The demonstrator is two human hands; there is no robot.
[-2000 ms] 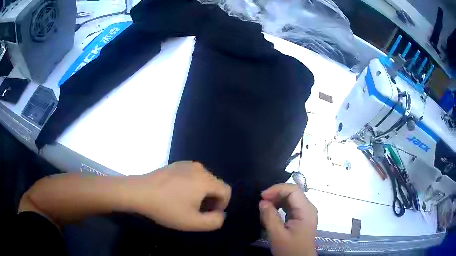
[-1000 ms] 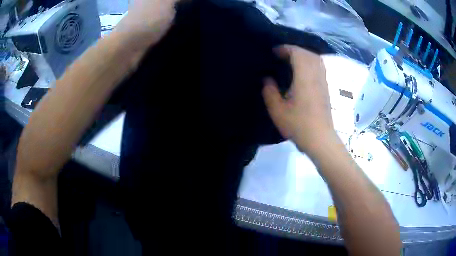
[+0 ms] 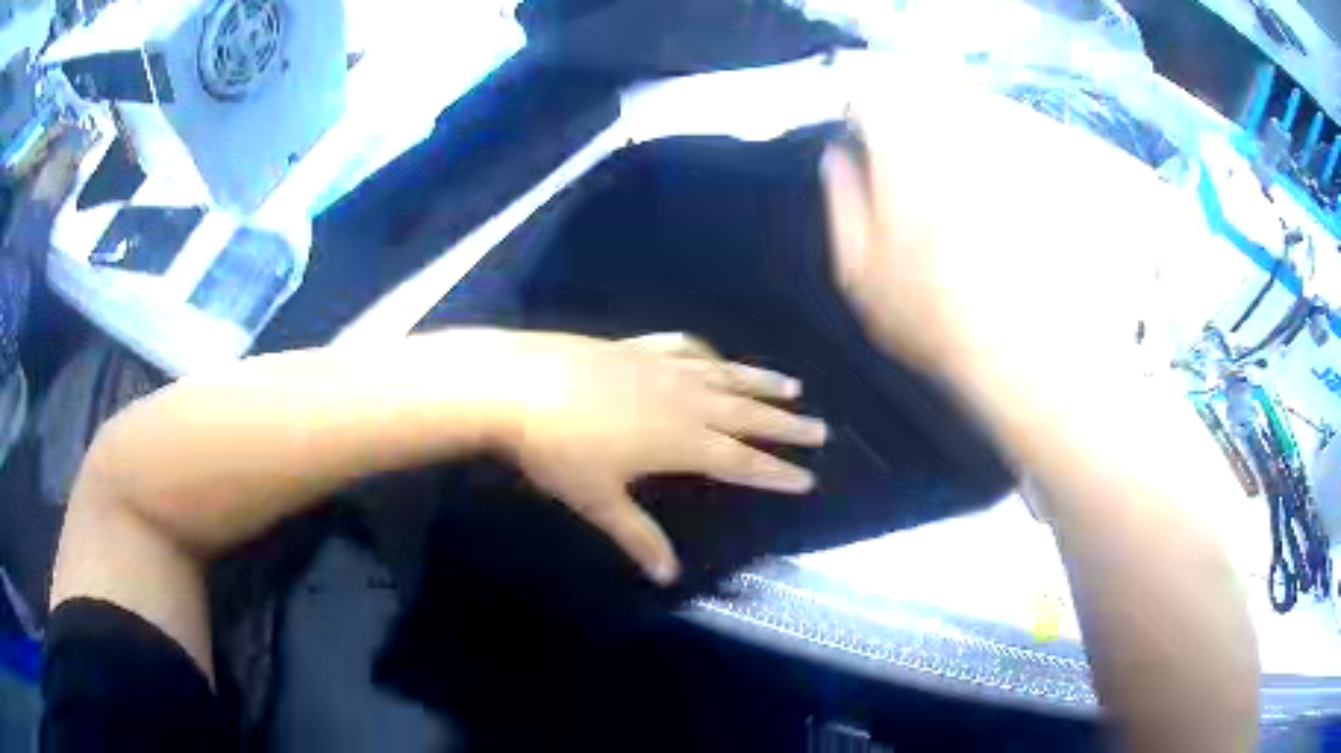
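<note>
A black fabric panel point(image 3: 677, 250) lies on the white table and hangs over its curved front edge towards the lap. My left hand point(image 3: 677, 427) lies flat on the fabric with fingers spread, pointing right. My right hand point(image 3: 905, 243) is at the fabric's upper right side, blurred and overexposed; its thumb side shows near the cloth, and its other fingers wash out into the bright table, so its grip is unclear. More dark fabric point(image 3: 441, 184) lies at the upper left.
The white sewing machine head point(image 3: 1265, 236) stands at the right. Scissors point(image 3: 1284, 544) lie below it among thin tools. A grey box with a fan point(image 3: 243, 88) stands upper left. A ruled strip point(image 3: 882, 640) runs along the front edge, with a yellow tab point(image 3: 1047, 618). Clear plastic lies at the back.
My left hand has come down from the far upper left and now lies spread on the fabric. The fabric is lower and flatter on the table, and the view has shifted.
</note>
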